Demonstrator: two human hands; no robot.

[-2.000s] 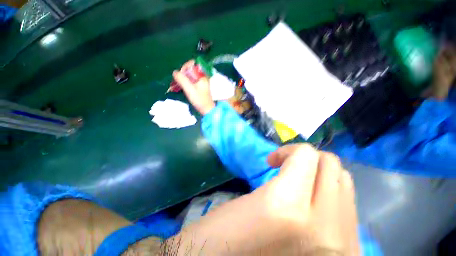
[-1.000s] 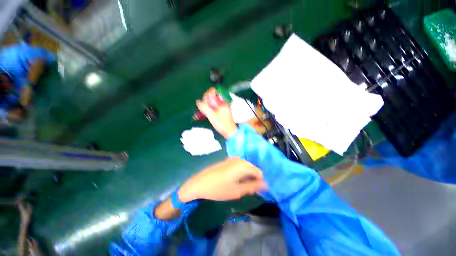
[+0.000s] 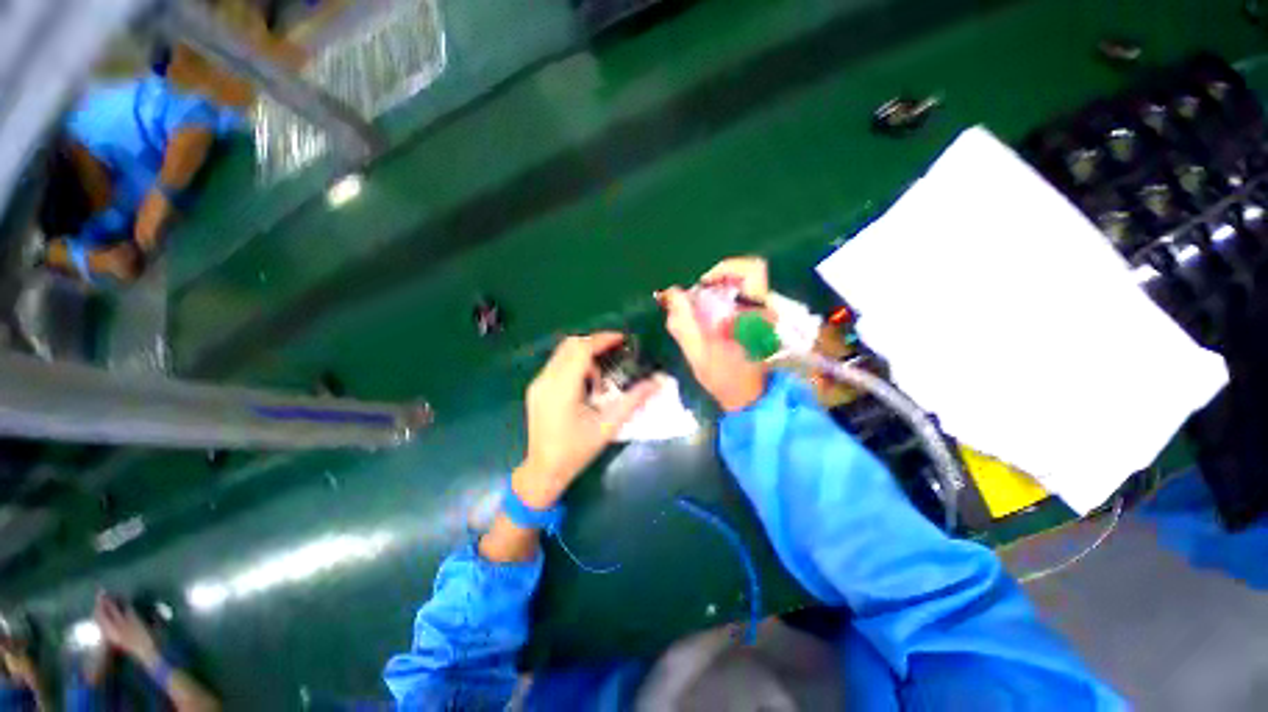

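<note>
My left hand (image 3: 563, 424), with a blue strap at the wrist, holds a small black part (image 3: 622, 365) between thumb and fingers above a crumpled white cloth (image 3: 656, 415). My right hand (image 3: 726, 355) is closed around a syringe with pink-red contents (image 3: 715, 303), just right of the left hand. Its green adapter (image 3: 758, 334) faces the camera, and a clear-grey hose (image 3: 904, 406) curves from it to the right. The needle tip is too blurred to make out clearly. A second white cloth (image 3: 795, 324) lies behind the right hand.
White paper (image 3: 1022, 320) covers the dispenser, whose yellow label (image 3: 1004, 483) shows. A black parts tray (image 3: 1175, 167) is at upper right. Other black parts (image 3: 487, 317) (image 3: 904, 113) sit on the green belt. A grey post (image 3: 209, 417) juts from the left. Other workers' arms (image 3: 174, 181) show at left.
My left hand has moved from beside my right sleeve up to the cloth and now holds a black part. My right hand has turned the syringe so the green adapter faces the camera. The view has shifted.
</note>
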